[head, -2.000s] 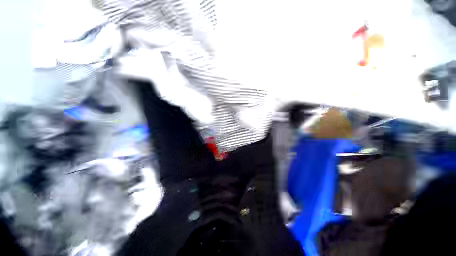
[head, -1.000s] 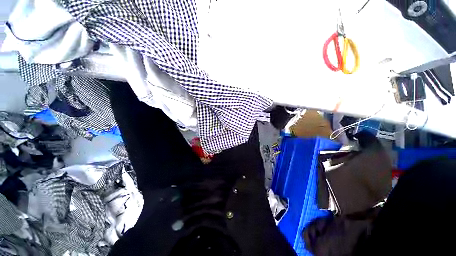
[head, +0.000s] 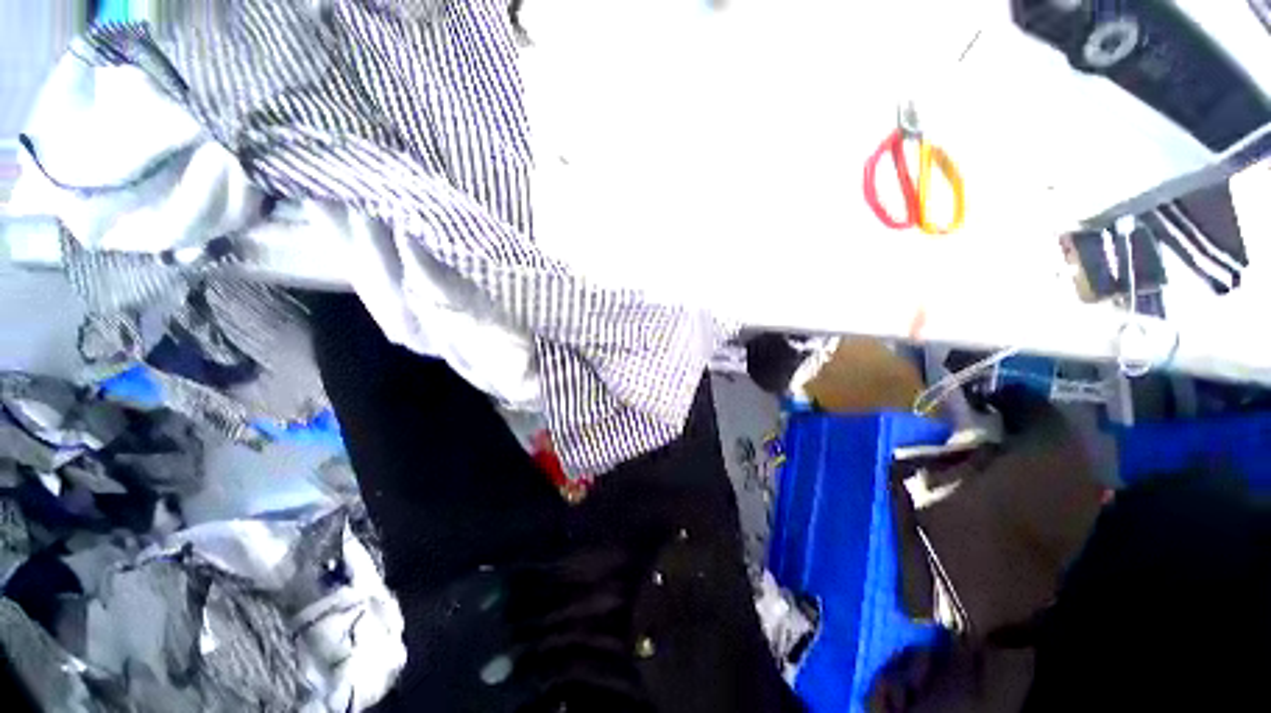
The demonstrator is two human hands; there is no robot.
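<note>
The checked garment [head: 474, 237] lies over the left part of the white machine table [head: 753, 195], and its end hangs over the front edge above the wearer's dark-clothed lap. Its white lining [head: 453, 314] shows along the lower side and at the upper left. Thread snips with one red and one yellow handle loop [head: 914, 188] lie on the table right of the garment. Neither my left hand nor my right hand can be made out. The picture is slightly blurred.
A heap of grey, white and checked pieces [head: 209, 599] is at lower left. A blue crate [head: 836, 515] stands below the table, with brown cloth [head: 1011, 515] beside it. A black machine part [head: 1150, 63] is at upper right. A white thread loop [head: 962, 376] hangs at the table edge.
Since one second ago the view has shifted, so the snips and machine part sit further left and the table edge lower. The garment keeps nearly the same lie.
</note>
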